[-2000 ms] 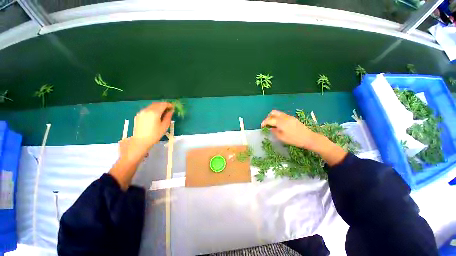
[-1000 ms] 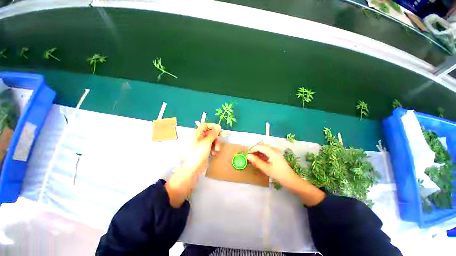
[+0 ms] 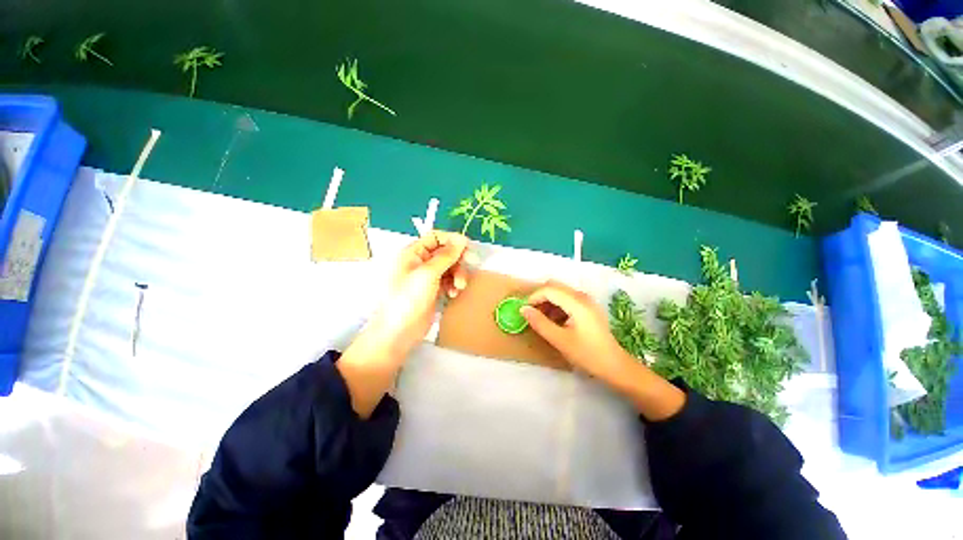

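Observation:
My left hand holds a green leaf sprig by its stem, leaves pointing up over the green table strip. My right hand has its fingertips at the right rim of the small bright green dish. Whether it pinches a small piece is hidden by the fingers. The dish sits on a brown cardboard pad. A loose green foliage pile lies right of the pad, and a small loose leaf piece lies above it.
Spaced sprigs lie on the dark green belt beyond. Blue bins stand at far left and far right. A small cardboard square lies left of my left hand. Tape strips cross the white cover.
My right hand has come from the foliage pile to the dish. The view has shifted, and the sprig in my left hand is now upright beside the pad.

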